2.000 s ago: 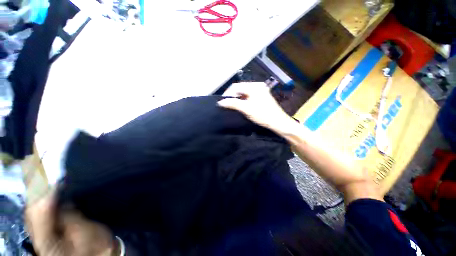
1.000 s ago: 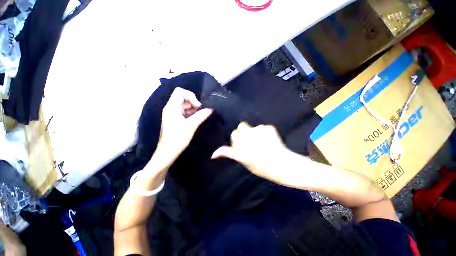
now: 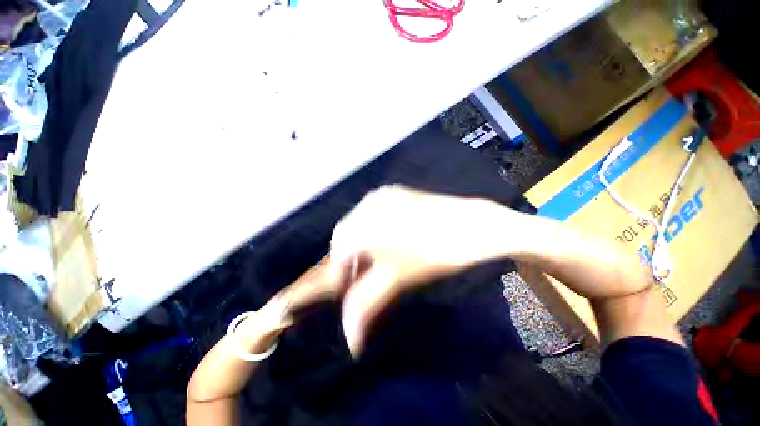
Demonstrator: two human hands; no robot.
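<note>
Black cloth (image 3: 450,166) lies in my lap and below the table's front edge; its outline merges with my dark clothing. My right hand (image 3: 387,241) is blurred and lies over the fingers of my left hand, above the dark cloth. My left hand (image 3: 321,283) comes from the lower left, with a white band on the wrist, and its fingers are mostly hidden behind the right hand. Whether either hand pinches cloth cannot be seen.
The white table (image 3: 200,166) has red-handled scissors (image 3: 427,35) at its far side. A black fabric strip (image 3: 71,108) and clear plastic bags (image 3: 21,96) lie at the left. A carton (image 3: 583,195) with white cord (image 3: 621,200) stands right, near a red object (image 3: 721,100).
My hands, apart over the black cloth a second ago, have come together lower down. The cloth that lay over the table edge has dropped off the tabletop. More of the scissors shows.
</note>
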